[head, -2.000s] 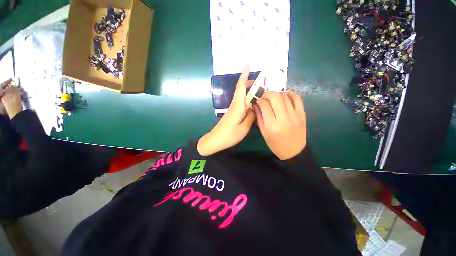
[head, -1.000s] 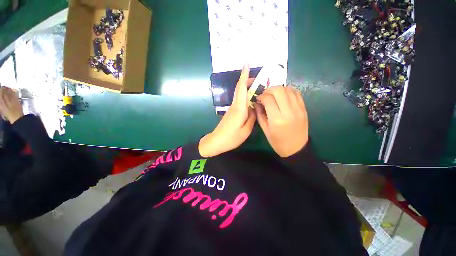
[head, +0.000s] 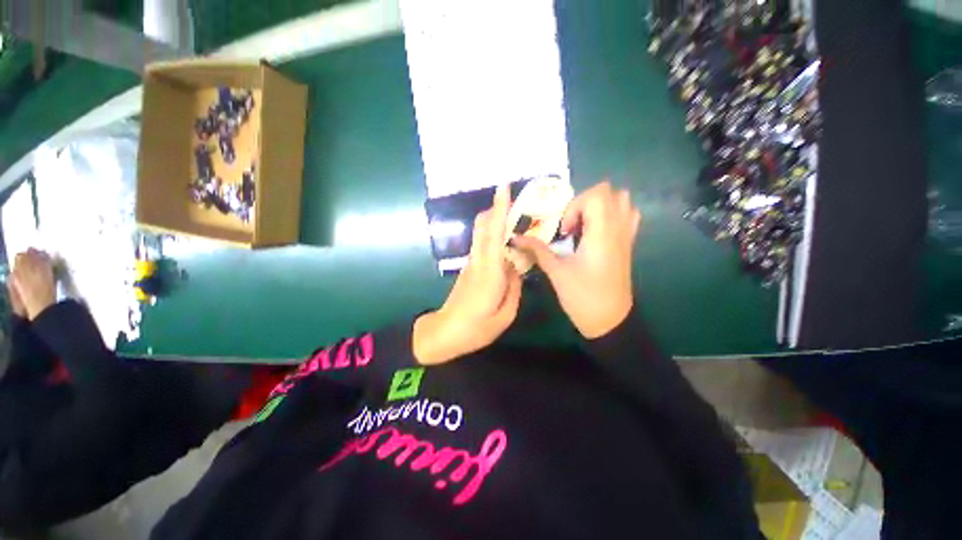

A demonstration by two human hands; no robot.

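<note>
My left hand [head: 480, 290] holds a pale oval plastic housing [head: 545, 200] with a dark part inside it. My right hand [head: 597, 264] grips the housing's right side, with its thumb near the dark part. The fingers hide much of the housing. Beneath the hands a smooth black adhesive block [head: 451, 227] lies at the near end of a long white backing sheet [head: 487, 95]. The left fingers cover part of the block.
An open cardboard box [head: 280, 158] with dark components stands at left. A heap of wired components [head: 754, 137] lies at right, beside a large black sheet [head: 865, 179]. A yellow-and-black item [head: 146, 280] and a neighbour's hand [head: 34, 280] are far left.
The view has tilted, so the bench things sit lower and the heap further left. The housing now shows its pale face more openly, and the right thumb has moved across its near side.
</note>
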